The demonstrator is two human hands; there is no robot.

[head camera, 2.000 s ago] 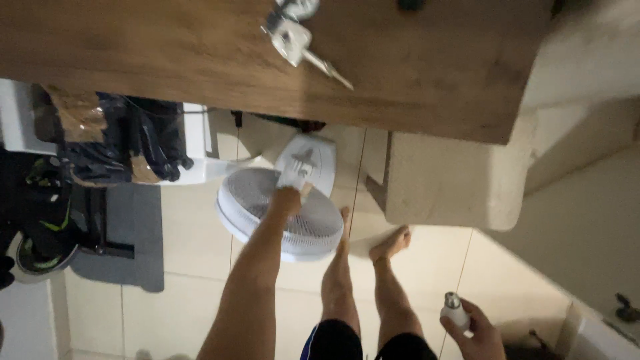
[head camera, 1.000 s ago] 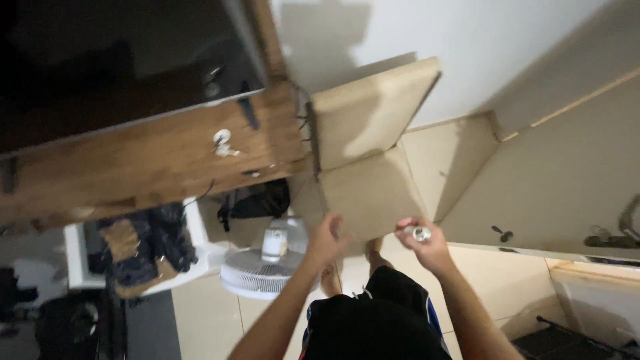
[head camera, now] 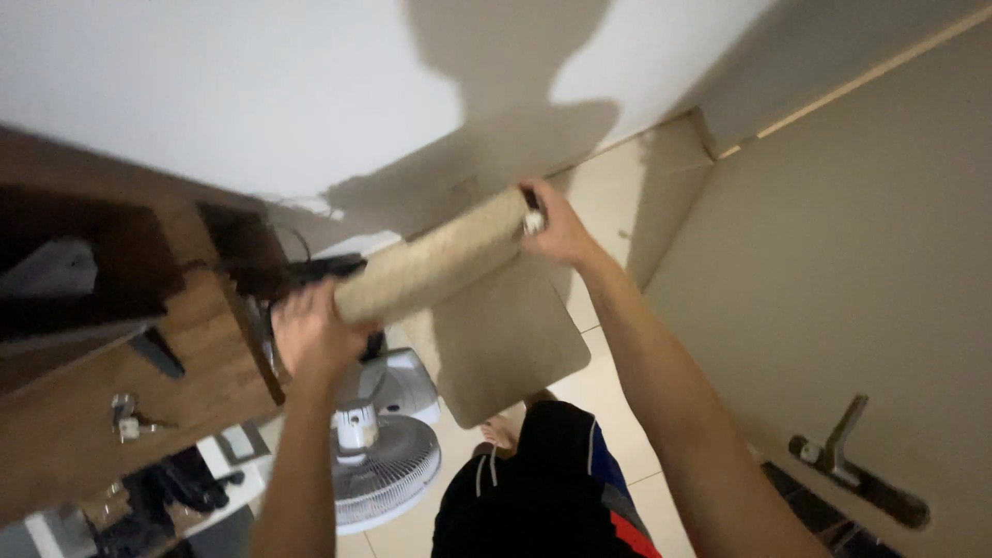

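A beige upholstered chair stands before me, its backrest [head camera: 434, 256] nearest my hands and its seat [head camera: 511, 341] below. My left hand [head camera: 318, 329] grips the left end of the backrest's top, slightly blurred. At the right end, my right hand [head camera: 554, 225] is closed on the backrest corner and also holds a small white object [head camera: 534, 222] with a metal-looking tip, partly hidden by the fingers. A white pedestal-type fan [head camera: 387, 465] is on the floor just left of the seat, near my bare foot.
A wooden cabinet top [head camera: 201, 372] with keys [head camera: 132, 422] on it runs along the left. Below it is a white container [head camera: 248, 480] with dark items. On the right is a door with a metal handle [head camera: 860, 480]. A white wall [head camera: 232, 93] rises beyond the chair.
Both hands have moved onto the chair's backrest; one second ago they were apart above the seat. Two seconds ago my left hand was at the fan. The view has swung toward the chair.
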